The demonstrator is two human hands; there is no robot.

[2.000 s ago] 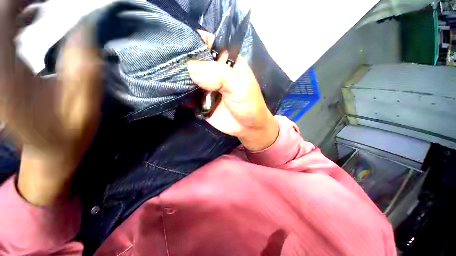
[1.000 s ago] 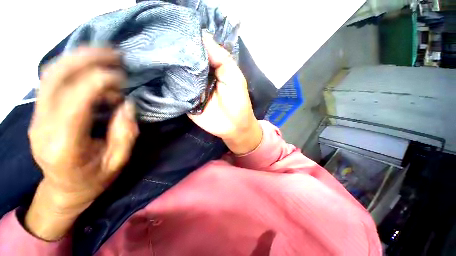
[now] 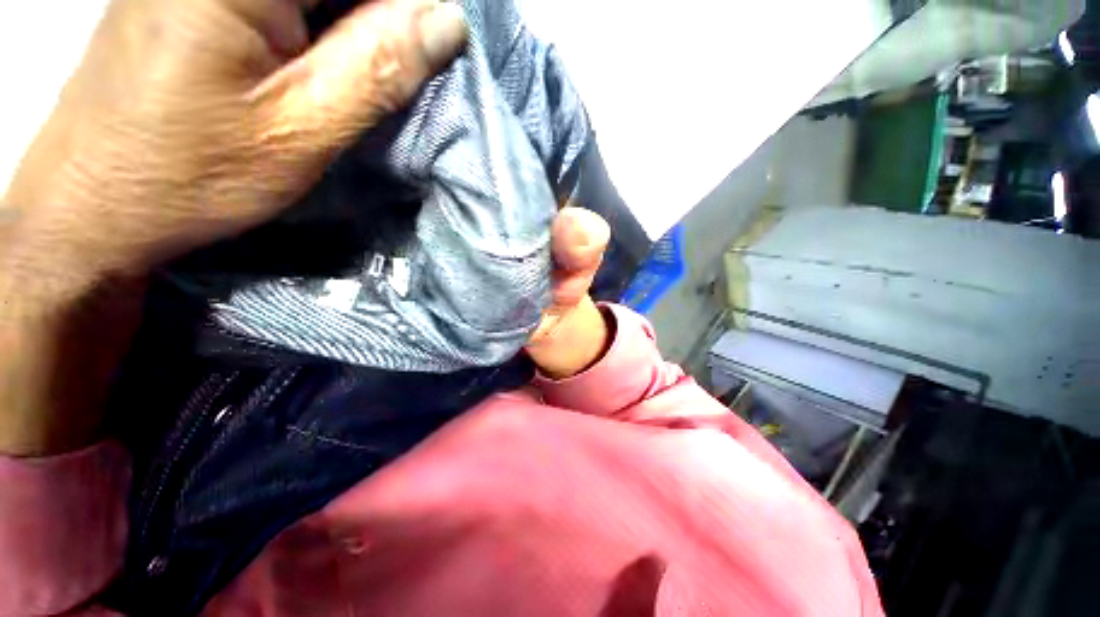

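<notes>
The denim garment [image 3: 483,217] lies bunched against the pink shirt, its grey-blue inside turned up and its dark outside below. Metal buttons [image 3: 156,563] show on the dark front strip at lower left. My left hand [image 3: 205,145] is large and close at upper left; its thumb presses on the cloth near the top edge, and its fingers are partly cut off or hidden. My right hand [image 3: 577,271] grips the right side of the bunched cloth, thumb on top, fingers hidden behind it. A small dark tip shows beside that thumb; I cannot tell what it is.
The white table [image 3: 688,97] has its corner right of the cloth. A blue plastic crate [image 3: 655,272] is below that corner. A pale grey cabinet or box [image 3: 893,289] and an open white container [image 3: 808,434] stand to the right, with a green panel [image 3: 899,151] behind.
My left hand has moved up from open in front of the cloth to the garment's upper part. The pale inside is pulled upward and spread. My right hand is now more covered by cloth.
</notes>
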